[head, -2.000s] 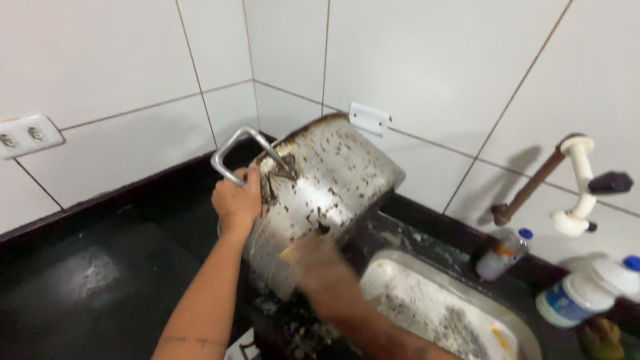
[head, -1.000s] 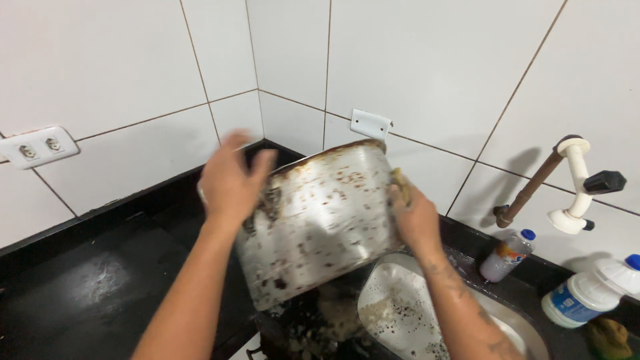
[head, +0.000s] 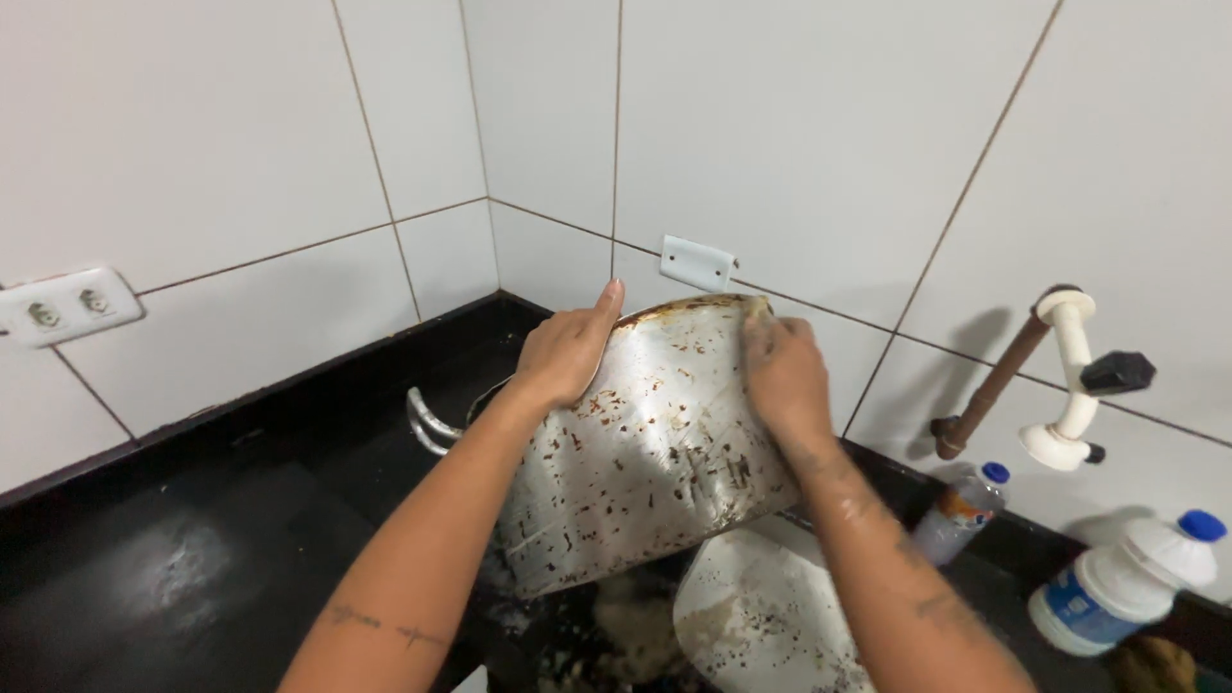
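A large aluminium pot (head: 645,452), its side marked with brown and black burnt spots, is held tilted over the counter and the sink's edge. My left hand (head: 568,351) grips its upper left rim, thumb pointing up. At the upper right rim, my right hand (head: 784,371) presses against the pot with a small yellowish thing, perhaps a sponge, mostly hidden under the fingers. A metal loop handle (head: 428,423) sticks out on the pot's left side. The pot's inside is out of sight.
A metal sink basin (head: 760,616) with dark specks lies below right. Behind it stand a clear plastic bottle (head: 962,510) and a white jug (head: 1121,587), under a white tap (head: 1068,375). A black counter (head: 241,539) runs left beneath a wall socket (head: 72,306).
The pot has been turned, so its loop handle now points left. My left hand, off or loosely at the pot a second ago, now grips the rim.
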